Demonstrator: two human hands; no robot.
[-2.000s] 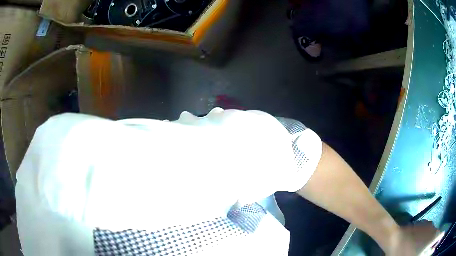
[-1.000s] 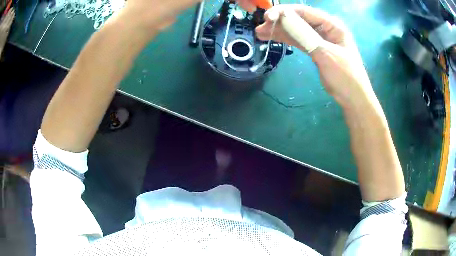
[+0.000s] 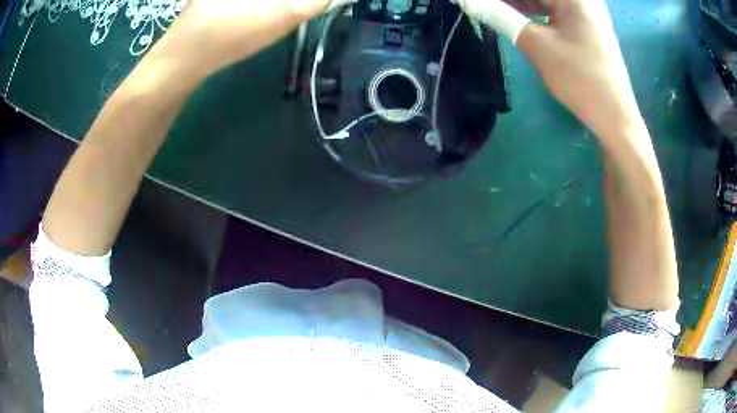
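A round black housing (image 3: 380, 157) with a shiny centre ring (image 3: 396, 94) is in front of me near the top of the view. A thin white wire harness (image 3: 314, 93) curves along its left side, below the ring and up the right side, with small white discs. My left hand (image 3: 283, 12) is at the housing's upper left, its fingers cut off by the top edge. My right hand (image 3: 558, 40) is at the upper right, with a white finger cot (image 3: 497, 18); its fingertips are partly cut off. Whether either hand grips the housing or wire is hidden.
The housing is over a dark green bench (image 3: 452, 234). A tangled white harness pile (image 3: 133, 16) lies at the upper left. Black parts (image 3: 727, 181) are at the right edge. Orange-yellow tape (image 3: 711, 294) runs along the right bench edge. Part of a person shows at the lower right.
My view swung from floor and cartons to the bench. Since one second ago, the housing appears larger and turned, and both hands have shifted up, toward the frame's top edge.
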